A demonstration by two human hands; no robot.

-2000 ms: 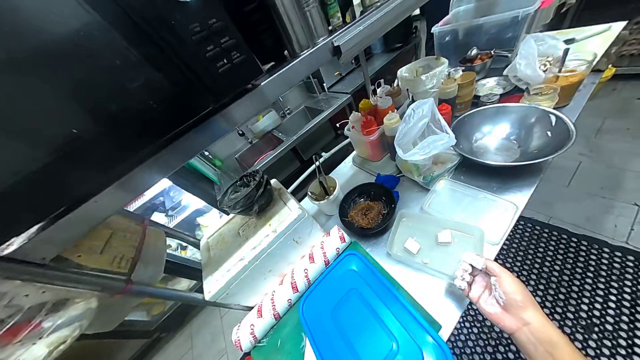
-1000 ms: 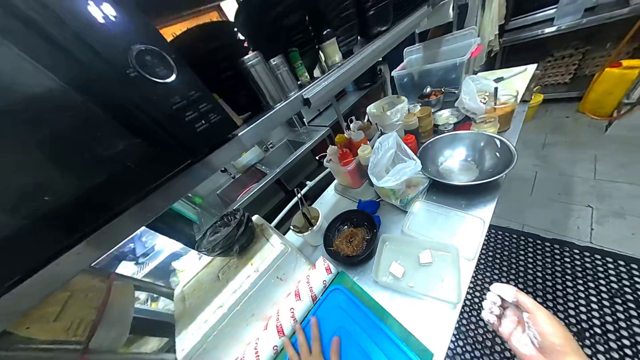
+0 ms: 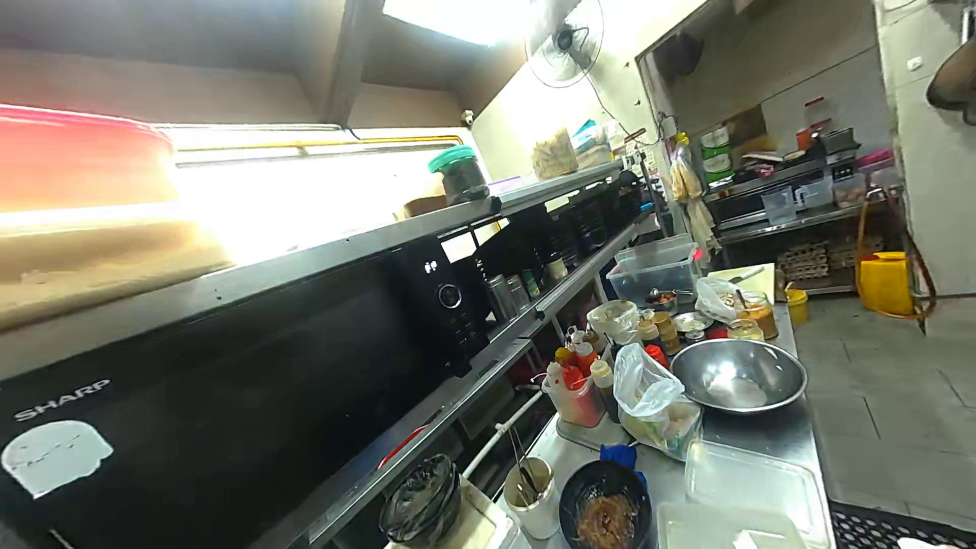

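Note:
My left hand is out of view. At the bottom right edge only a pale sliver [image 3: 917, 544] shows, perhaps fingertips of my right hand; what it holds or touches is hidden. The lower edge cuts off a translucent plastic tray [image 3: 686, 526] with a white block [image 3: 755, 540] in it. Behind this lies a clear plastic lid [image 3: 751, 480]. A black bowl [image 3: 606, 503] of brown shredded food stands left of the tray, beside a white container [image 3: 531, 496] holding tongs. Farther back are a knotted plastic bag [image 3: 648, 393] and a wide steel bowl [image 3: 738, 375].
A black microwave oven [image 3: 305, 366] fills the left under a steel shelf [image 3: 366, 248]. Squeeze bottles [image 3: 583, 358] crowd a tub [image 3: 576, 400] on the counter. A clear storage bin [image 3: 656, 274] stands farther back. Black plastic [image 3: 423, 496] lies at lower left; a perforated mat [image 3: 877, 526] covers the floor at right.
The view has swung upward. My left hand, on the blue lid a second ago, is out of view, as are the blue lid and the wrap box. The right hand has nearly left the picture.

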